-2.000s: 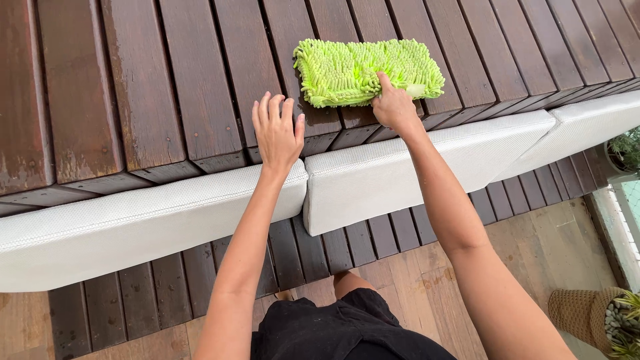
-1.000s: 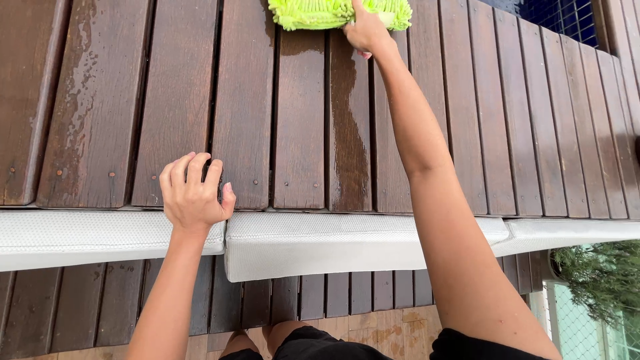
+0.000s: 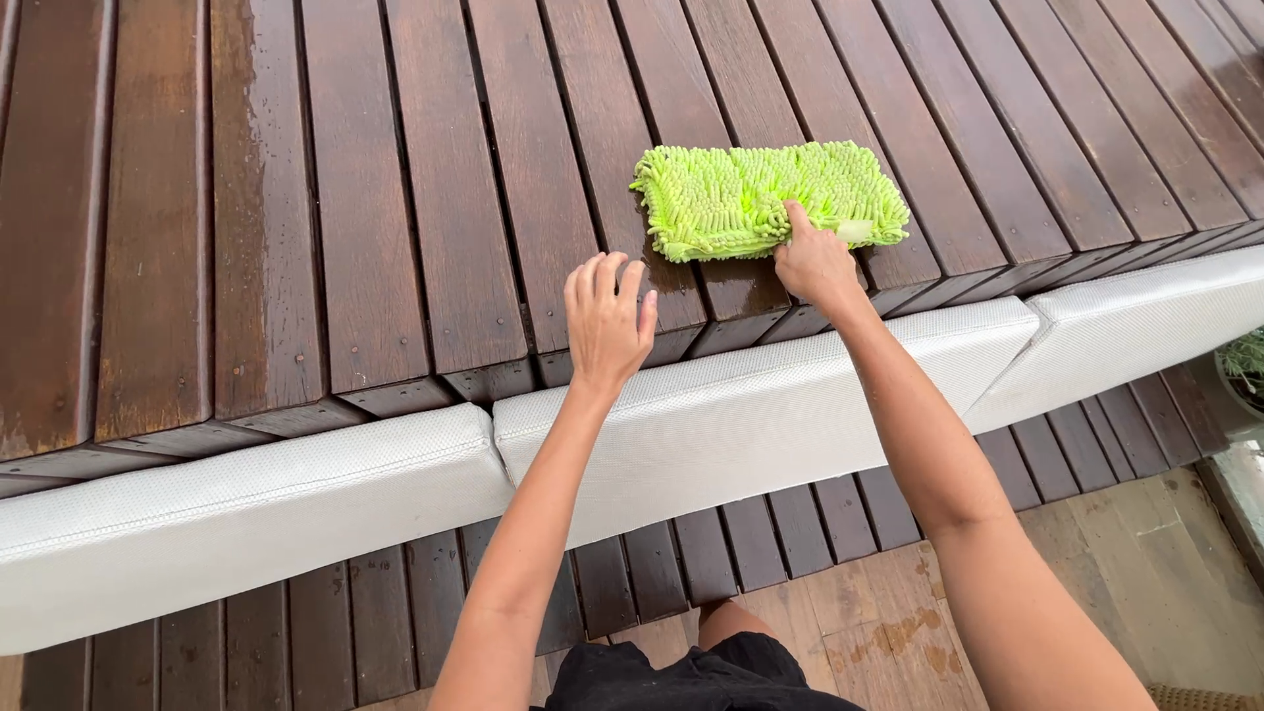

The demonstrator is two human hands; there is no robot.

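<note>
My right hand [image 3: 818, 259] grips the near edge of a lime-green chenille microfiber cleaning pad [image 3: 760, 193], its index finger pressed into the strands. The pad lies flat on the dark wooden slats [image 3: 533, 148] of the raised deck, close to the front edge, and a small pale tag shows near its right end. My left hand [image 3: 607, 321] rests with spread fingers on the deck's edge, to the left of the pad and apart from it, holding nothing. Wet patches shine on the slats below the pad and toward the left.
White padded backrest cushions [image 3: 731, 425] run along the deck's front edge, between it and my body. Behind them lies a lower slatted wooden bench [image 3: 395, 612]. The tiled floor [image 3: 869, 632] has damp marks. A potted plant [image 3: 1246, 365] stands at the far right.
The pad in my right hand was farther out across the slats one second ago and is now back near the deck's front edge. The view has shifted and tilted.
</note>
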